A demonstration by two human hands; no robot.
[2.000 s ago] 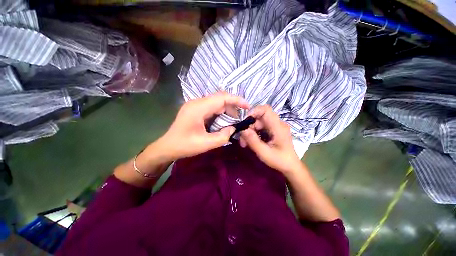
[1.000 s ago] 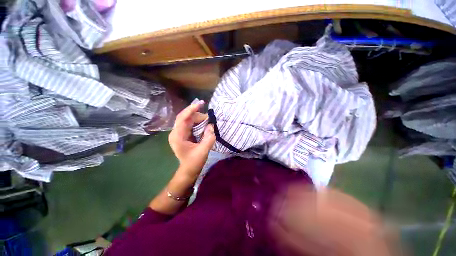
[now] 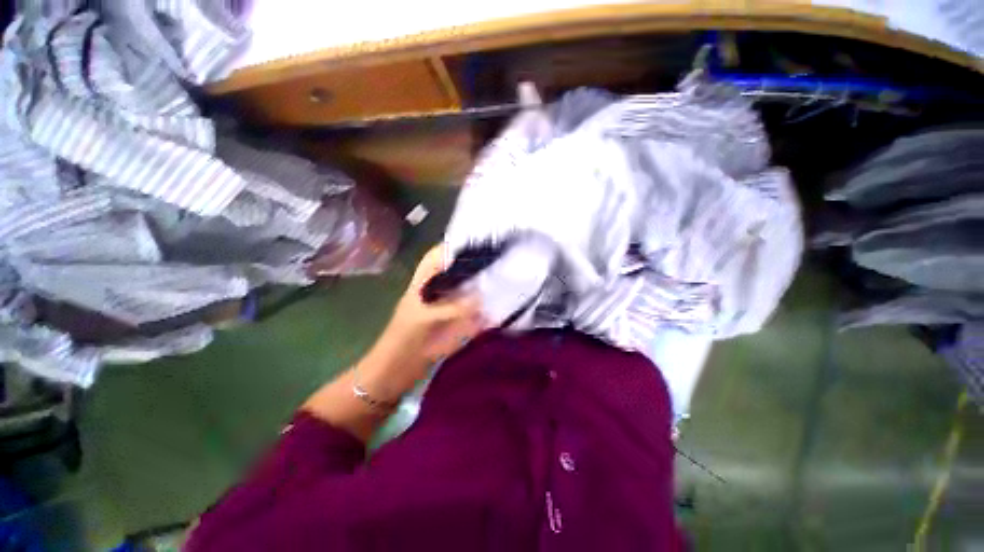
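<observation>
The striped garment lies bunched on my lap, hanging between me and the table. My left hand is at the garment's left edge, blurred, holding cloth with a dark ribbon at the fingers. A plain pale part of the cloth shows beside the ribbon. My right hand is not in view. A thin dark line shows over the floor beside my right side; I cannot tell what it is fixed to. No needle can be made out.
A white-topped table with a wooden edge and drawer stands ahead. Piles of striped garments lie at the left and right. A small white scrap is on the green floor.
My right hand has left the ribbon, swept blurred to the lower right, and gone out of view. My left hand stays at the garment, whose cloth has shifted. The view has tilted up towards the table.
</observation>
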